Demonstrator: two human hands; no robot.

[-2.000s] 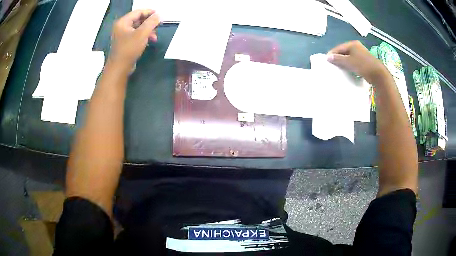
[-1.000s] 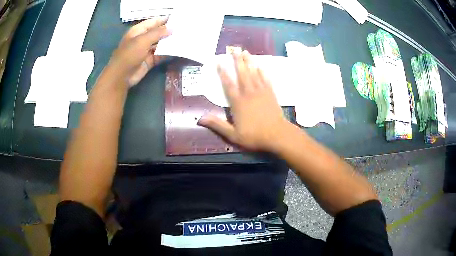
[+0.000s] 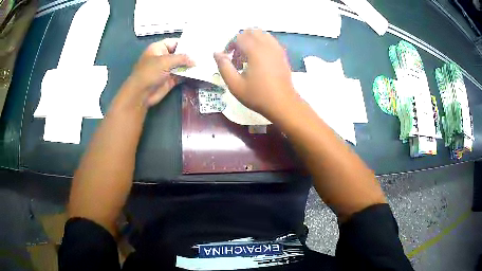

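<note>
The maroon board [image 3: 227, 151] lies on the dark green surface, with a small white label piece [image 3: 211, 100] and a tan block [image 3: 258, 128] on it. A white die-cut card [image 3: 333, 90] lies over the board's right part; its rounded end is partly under my right forearm. A white card strip [image 3: 203, 39] slants down from the back. My left hand [image 3: 161, 71] holds the strip's near end, slightly lifted. My right hand [image 3: 253, 66] is above the board at the strip's right edge, thumb and fingers close together; whether it grips anything is hidden.
Several white strips [image 3: 296, 18] lie across the back. A white die-cut card pile [image 3: 71, 98] is at the left. Green printed card stacks [image 3: 415, 100] stand at the right, with another stack [image 3: 453, 108] beside them. Speckled floor [image 3: 349, 188] shows below the table edge.
My right hand first moved left from the card's far part onto its rounded end, then up to the strip. The card shifted left. My left hand moved right and took the strip's end.
</note>
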